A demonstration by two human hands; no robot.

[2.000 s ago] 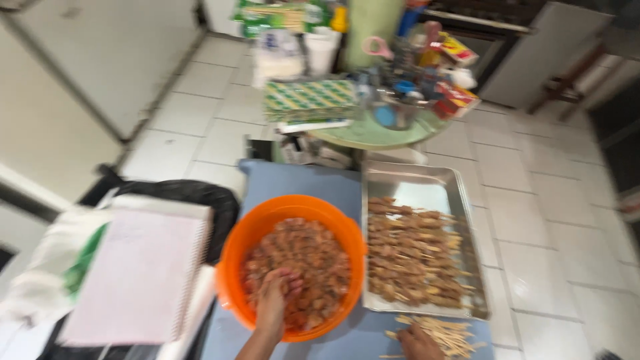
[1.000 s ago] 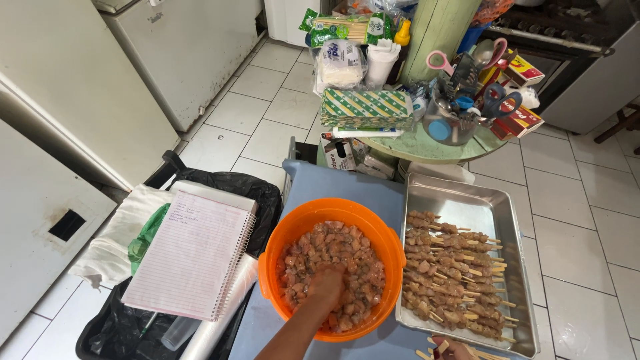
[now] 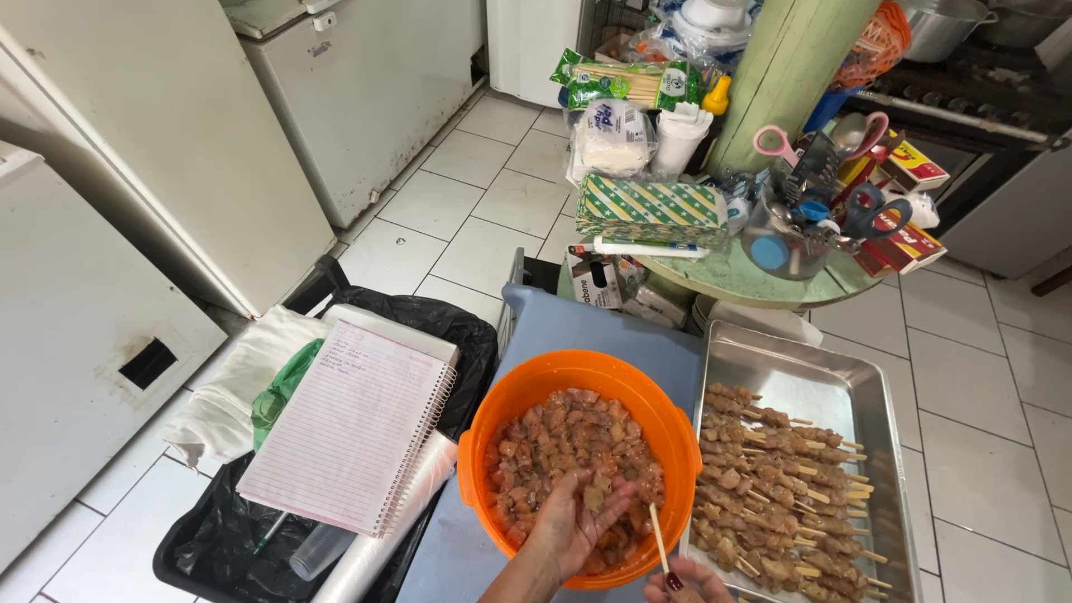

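Observation:
My left hand is palm up over the orange plastic basin, fingers curled around a few pieces of raw meat. Cubed, seasoned meat fills much of the basin. At the basin's lower right edge, my right hand pinches a bare wooden skewer, its tip pointing up beside the left fingers. Right of the basin, a metal tray holds rows of skewered meat, stick ends mostly toward the right.
A spiral notebook with handwriting lies on a black-lined crate at left, beside a plastic film roll. Behind the blue table, a round green table carries scissors, utensils and packets. White chest freezers stand at left.
My left hand, palm down in the meat before, has turned up with pieces in it. My right hand has raised a bare skewer to the basin's edge.

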